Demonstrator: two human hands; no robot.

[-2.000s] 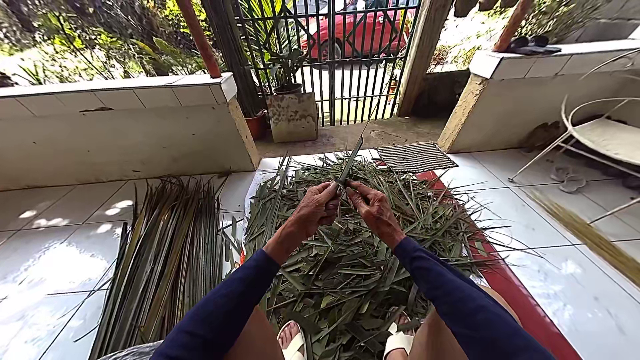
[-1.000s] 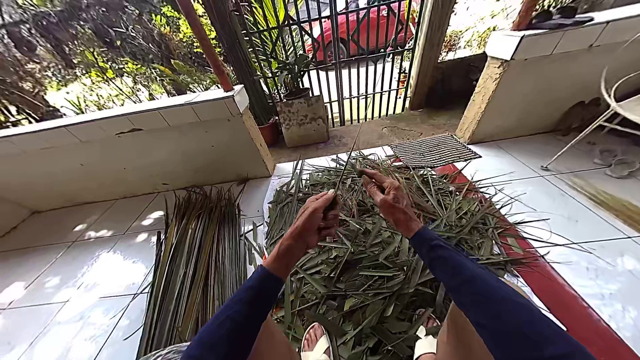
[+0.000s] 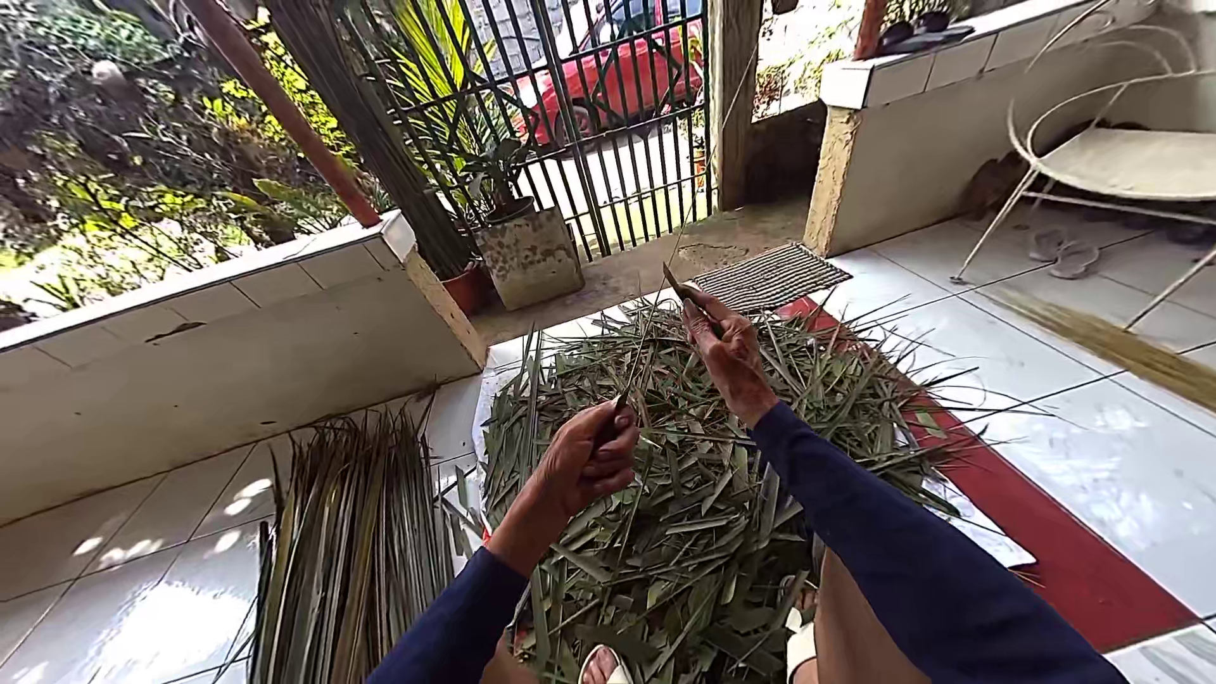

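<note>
My left hand point(image 3: 591, 454) is closed on the end of a thin leaf strip or rib, above the heap of cut leaf pieces point(image 3: 684, 532). Farther forward and to the right, my right hand point(image 3: 724, 347) grips a narrow brownish piece point(image 3: 673, 280), a blade or a leaf strip; which one I cannot tell. A fine strand rises from near my left hand past the right one. Long, narrow leaves point(image 3: 356, 541) lie in a bundle on the tiles left of the heap.
A striped mat point(image 3: 771, 275) lies beyond the heap, before a metal gate point(image 3: 608, 123). A planter block point(image 3: 532, 256) stands beside the gate. Low walls point(image 3: 218, 351) flank it. At right are a metal chair point(image 3: 1130, 161), slippers point(image 3: 1064, 252) and a bundle of thin sticks point(image 3: 1121, 351).
My hands, close together two seconds ago, have moved apart, the left nearer my body and the right farther forward. The view has shifted and tilted.
</note>
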